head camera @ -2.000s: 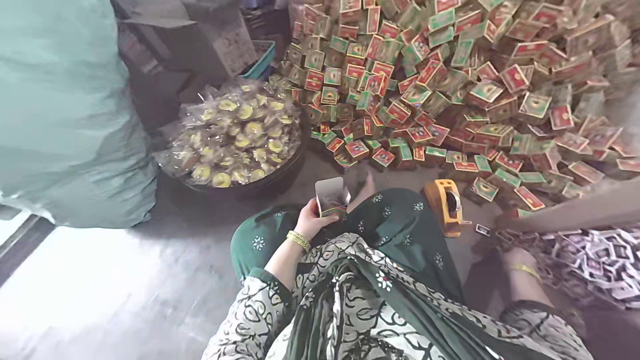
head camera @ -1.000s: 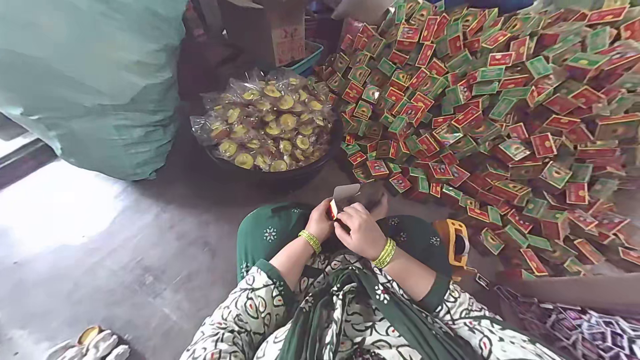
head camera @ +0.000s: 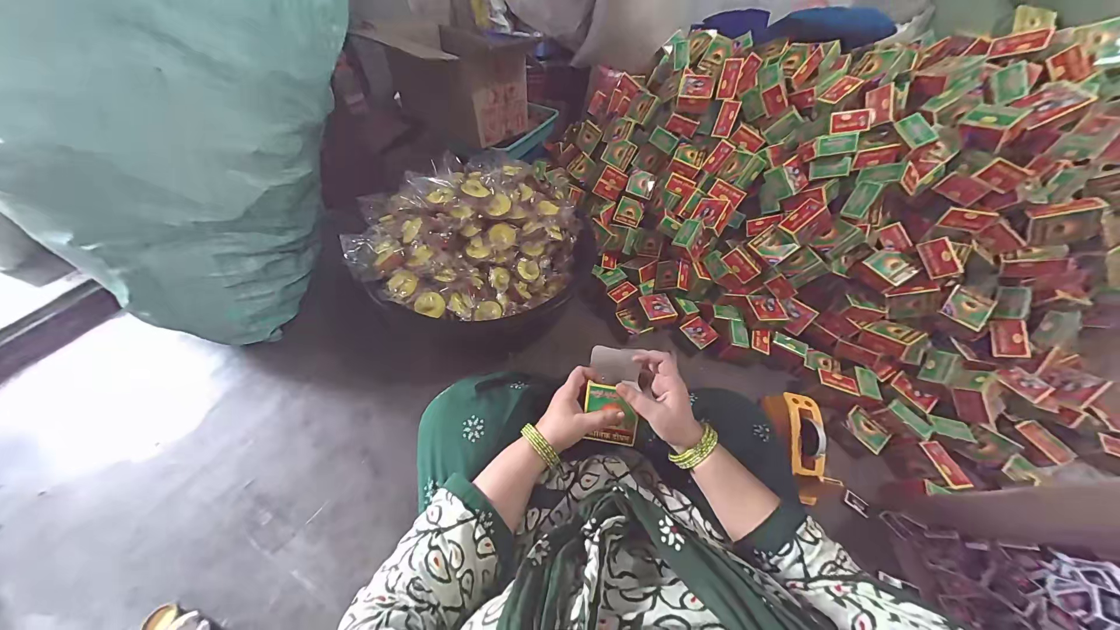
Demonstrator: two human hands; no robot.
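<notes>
A small green and red printed cardboard box [head camera: 610,409] with a yellow border is held above my lap, its pale flap [head camera: 615,363] raised at the far end. My left hand [head camera: 573,411] grips the box along its left side, thumb across the front. On the right side, my right hand [head camera: 662,398] has its thumb near the box's top edge and its fingers at the raised flap. Both wrists wear yellow-green bangles. The inside of the box is hidden.
A dark round tub [head camera: 490,328] of plastic-wrapped yellow items stands ahead. A large heap of red and green boxes [head camera: 831,219] spreads to the right. Near my right knee is a yellow-orange tool or holder [head camera: 807,437]. A pale green sack [head camera: 175,157] and a cardboard carton [head camera: 481,87] are at left and back.
The right hand, low at the right two seconds ago, has come to the box by my left hand. The printed green and red face now shows toward me. The view has shifted.
</notes>
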